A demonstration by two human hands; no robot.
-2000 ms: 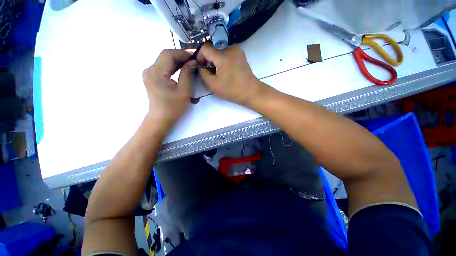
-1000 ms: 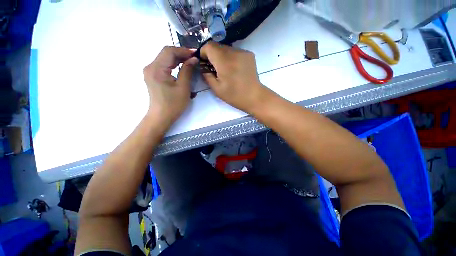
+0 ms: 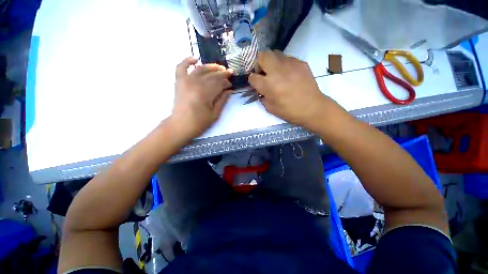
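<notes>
The garment, with a grey striped panel (image 3: 242, 55) and a black band (image 3: 239, 81), lies below the sewing machine head (image 3: 222, 13). My left hand (image 3: 200, 95) holds the band's left end, fingertips on its edge. My right hand (image 3: 286, 85) pinches the band's right end beside the grey panel. A small pointed metal tool, perhaps thread snips (image 3: 250, 98), sticks out from under my right fingers. The needle is too blurred to make out. More dark fabric lies behind the machine head.
Scissors with red and yellow handles (image 3: 396, 76) lie right on the white table (image 3: 107, 107). A brown square scrap (image 3: 335, 63) lies left of them. A blue bin (image 3: 427, 155) and red crate (image 3: 455, 140) stand below right.
My hands have moved apart and the black band is now spread between them, with the grey striped panel in view. The pointed tool now shows under my right hand.
</notes>
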